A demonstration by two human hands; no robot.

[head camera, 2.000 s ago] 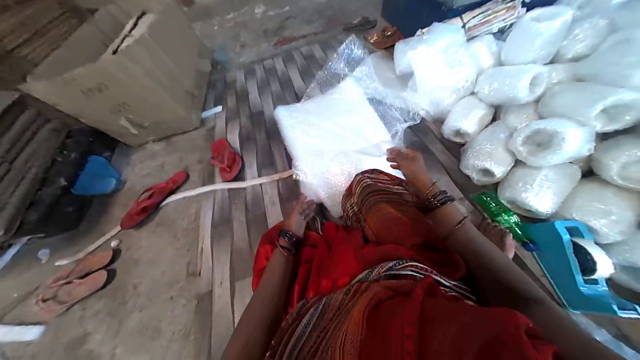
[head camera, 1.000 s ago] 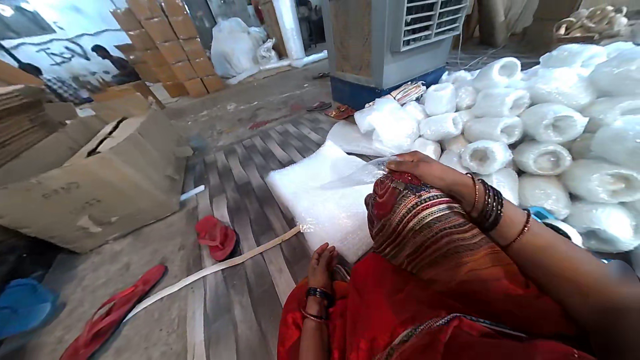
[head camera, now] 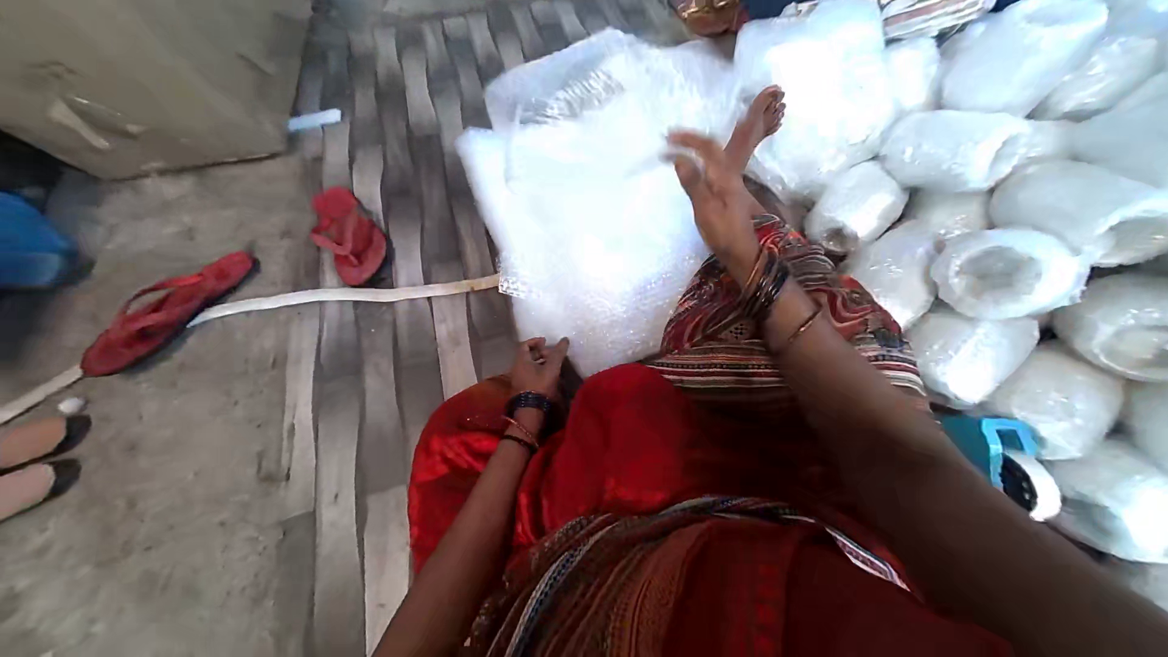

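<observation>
A stack of white bubble wrap sheets (head camera: 584,219) lies on the striped mat in front of my lap, with a clearer, crumpled sheet at its far edge. My left hand (head camera: 540,365) rests at the near left corner of the sheets, fingers slightly bent; whether it pinches the edge cannot be told. Above the right side of the stack, near my bare foot (head camera: 759,119), my right hand (head camera: 716,196) is raised with spread, blurred fingers and nothing in it. A long pale strip (head camera: 401,293) runs leftward from the left edge of the sheets.
Many bubble-wrapped rolls (head camera: 1008,265) are heaped on the right, beside a blue tape dispenser (head camera: 990,447). Red flip-flops (head camera: 351,239) lie left of the sheets. A large cardboard box (head camera: 155,82) stands at the upper left, with a blue object (head camera: 32,242) below it.
My right hand was at the right edge of the sheets near my knee a second ago; now it is lifted above them with fingers spread. The view has tilted down.
</observation>
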